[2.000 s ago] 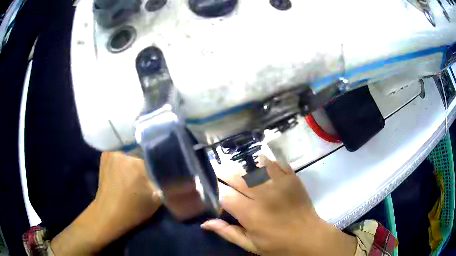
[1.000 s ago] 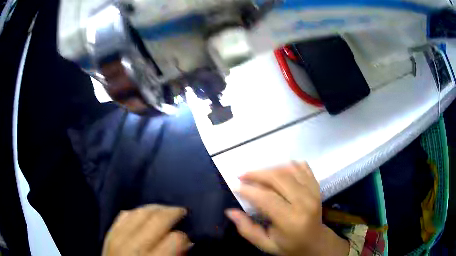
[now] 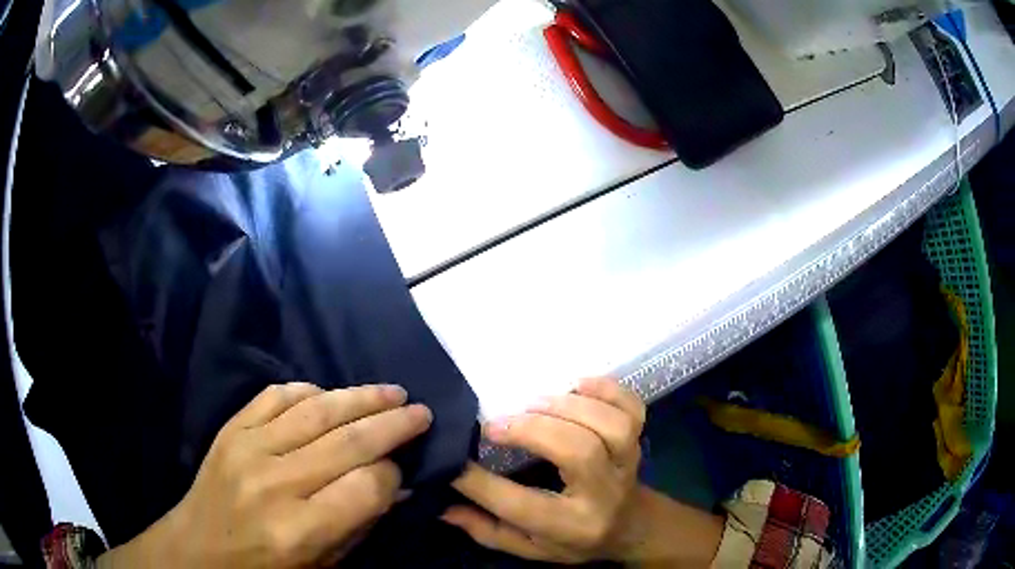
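A dark navy fabric panel [image 3: 334, 300] runs from under the sewing machine's needle area toward me, its right edge lying on the white table. Lamp light falls on it below the edge guide [image 3: 395, 163]. My left hand [image 3: 295, 478] lies on the fabric near the front, fingers bent and palm down; its thumb's grip is hidden. My right hand [image 3: 568, 467] is at the panel's near right corner, thumb and forefinger closed on its edge. The needle and presser foot are hidden behind the machine head [image 3: 234, 83].
A red loop handle [image 3: 595, 95] lies partly under a black flat object [image 3: 696, 83] beneath the machine arm. A ruler strip [image 3: 768, 306] runs along the table's front edge. A green basket [image 3: 963, 245] with yellow strips [image 3: 952, 389] stands at the right.
Both hands have drawn back from the needle area to the panel's near end. My right hand has closed on its edge. The view has shifted, so the machine head now sits higher and further left.
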